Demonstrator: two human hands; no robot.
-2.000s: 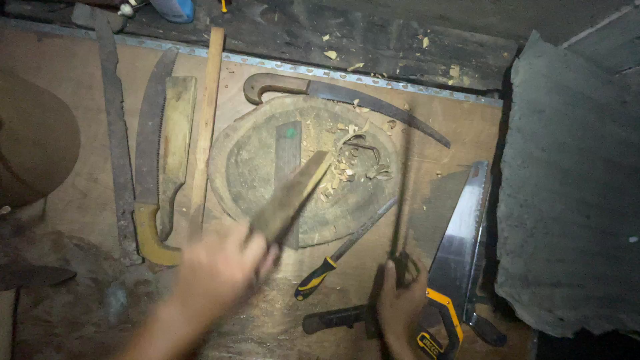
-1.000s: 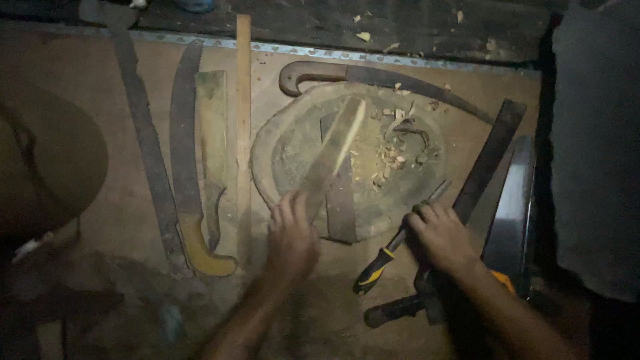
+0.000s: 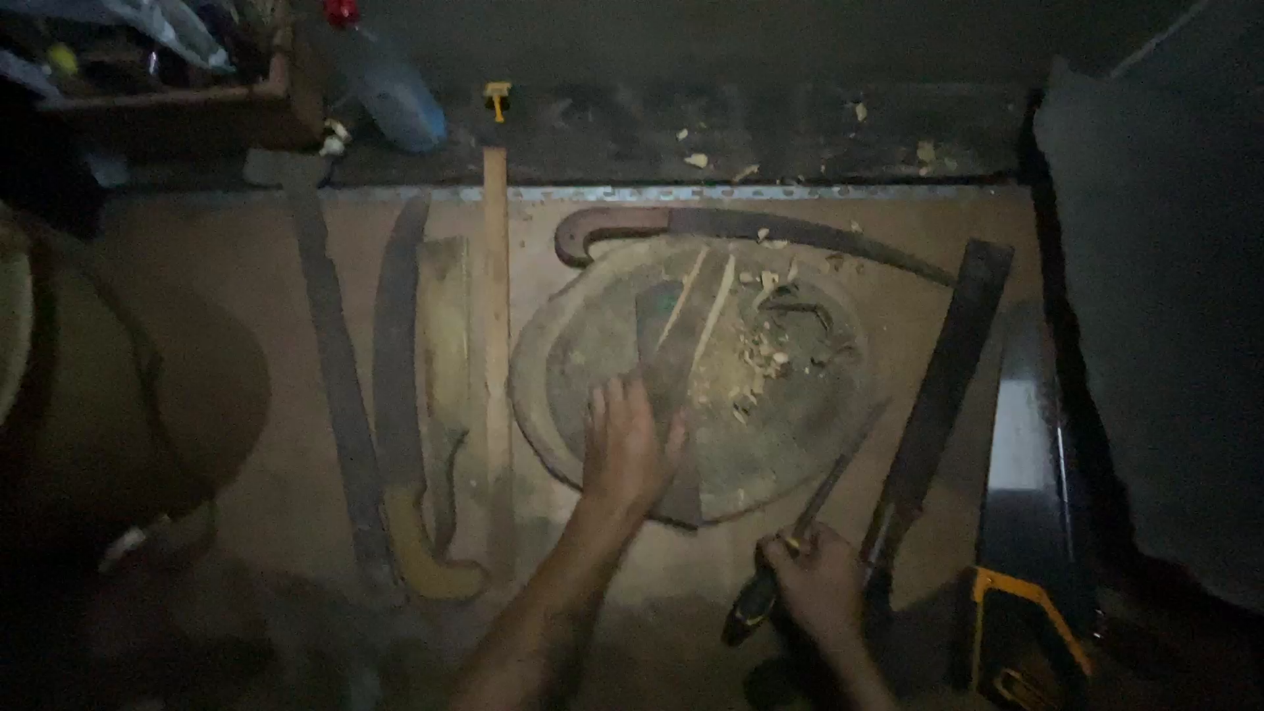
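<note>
My left hand (image 3: 632, 444) holds the near end of a flat piece of wood (image 3: 696, 311) with pale cut edges, which lies across a round wooden board (image 3: 583, 286). Beneath it a dark flat strip (image 3: 681, 494) also crosses the board. Curled wood shavings (image 3: 760, 360) are scattered on the board's right half. My right hand (image 3: 815, 568) is closed around a slim tool (image 3: 834, 479) near its black and yellow handle, just off the board's lower right edge. To the right lies a long, dark, broad blade (image 3: 943, 385). The picture is dim and somewhat blurred.
Left of the board lie a wooden stick (image 3: 496, 346), a wooden-backed blade (image 3: 446, 326), a curved saw (image 3: 400, 355) and a long dark blade (image 3: 336, 365). Another curved saw (image 3: 760, 225) lies behind the board. A handsaw (image 3: 1022, 444), bottle (image 3: 395, 99), crate (image 3: 197, 104) and bucket (image 3: 188, 385) surround them.
My right hand held the long dark blade two seconds ago; that blade now lies to the right, and the hand has taken hold of the slim tool. The wood now lies on the board.
</note>
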